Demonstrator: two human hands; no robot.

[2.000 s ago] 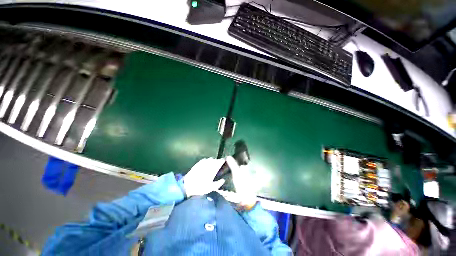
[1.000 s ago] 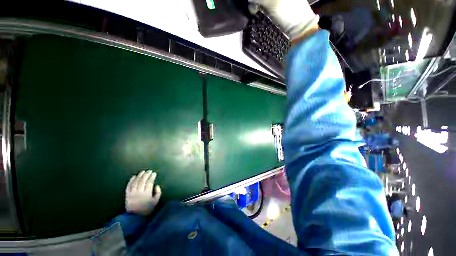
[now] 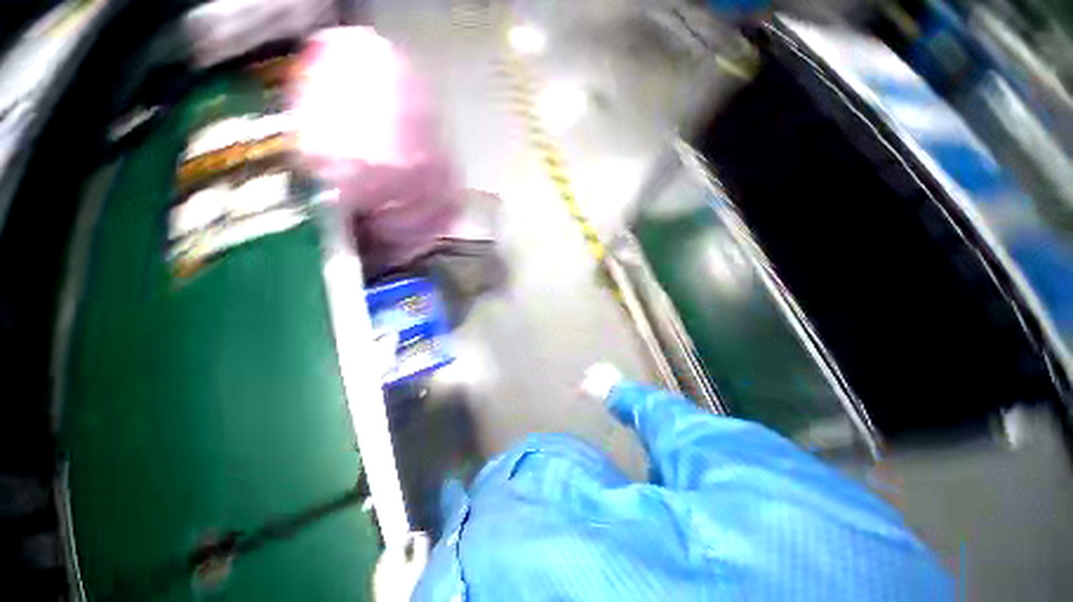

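The picture is strongly blurred. My right hand [image 3: 602,382], in a white glove, is small at the centre, over the grey aisle floor; no object shows in it, and its fingers cannot be made out. A whitish shape at the green-topped line's edge, bottom left, looks like my left gloved hand [image 3: 401,569], partly cut off and too blurred to tell its fingers. The green-topped line [image 3: 212,400] runs along the left. No scanner shows.
A person in pink [image 3: 382,153] is at the line's far side edge, beside an open electronic assembly [image 3: 239,206]. Blue bins [image 3: 410,329] hang at the line edge. A metal-framed structure with a green surface [image 3: 735,323] and long black surface [image 3: 871,235] stands right.
The view has swung right, from the line and keyboard to the aisle. My right hand has left the keyboard area and is over the floor. The whitish left-hand shape is at the line's edge.
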